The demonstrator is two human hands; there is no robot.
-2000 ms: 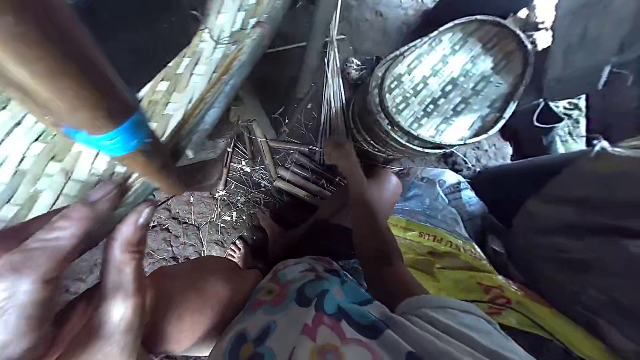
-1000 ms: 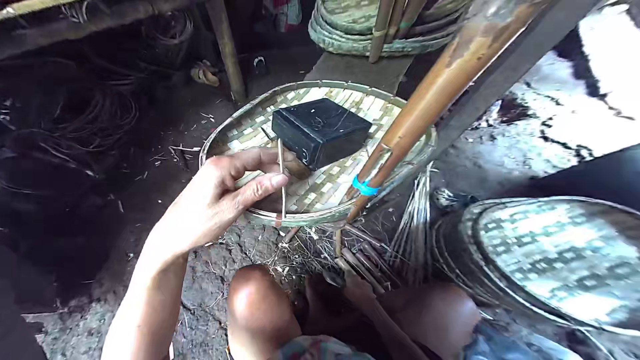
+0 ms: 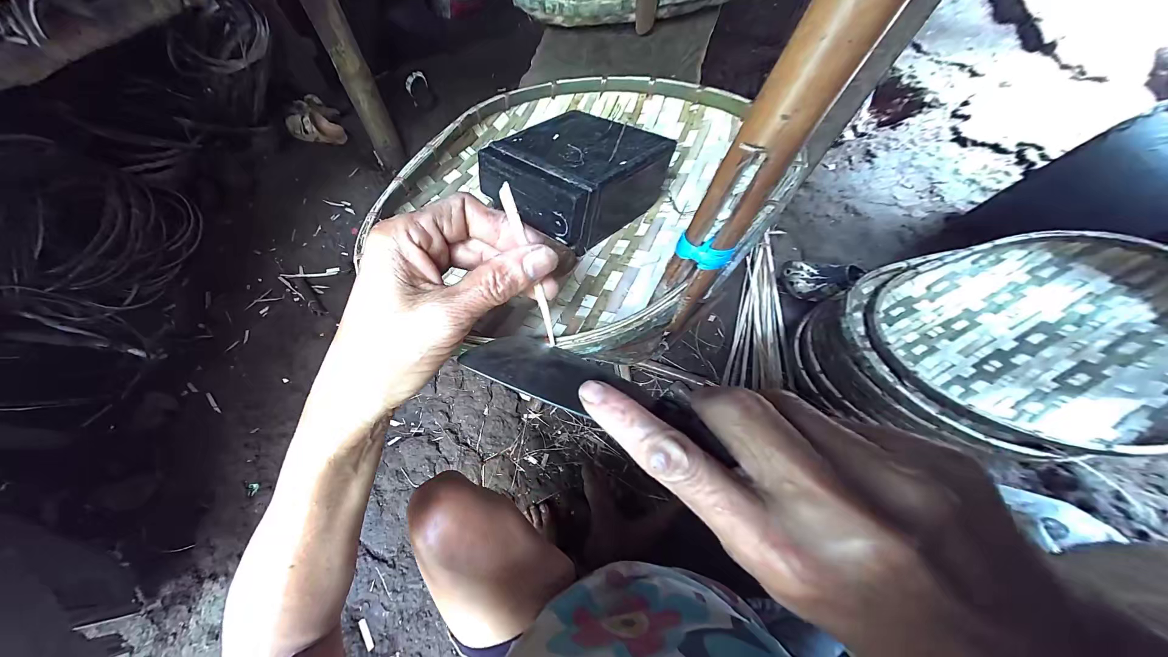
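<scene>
Between thumb and fingers, my left hand (image 3: 456,269) pinches a thin pale bamboo sliver (image 3: 516,219) that slants downward. Its lower tip meets the dark blade of a knife (image 3: 538,370). The handle is mostly hidden inside my right hand (image 3: 803,502), whose index finger lies along the blade. Both hands are at the near rim of a round woven bamboo tray (image 3: 625,274). A black box (image 3: 579,164) sits on the tray, just behind my left hand.
A bamboo pole (image 3: 785,119) bound with a blue band (image 3: 704,251) slants over the tray's right side. Stacked woven trays (image 3: 1031,338) stand at the right, beside a bundle of thin strips (image 3: 756,319). Coiled strips (image 3: 109,237) lie at left; a wooden post (image 3: 351,78) rises behind.
The knife and my right hand have come up to the sliver's lower end from the low middle, where a hand showed a second ago. The view has swung since the oldest frame.
</scene>
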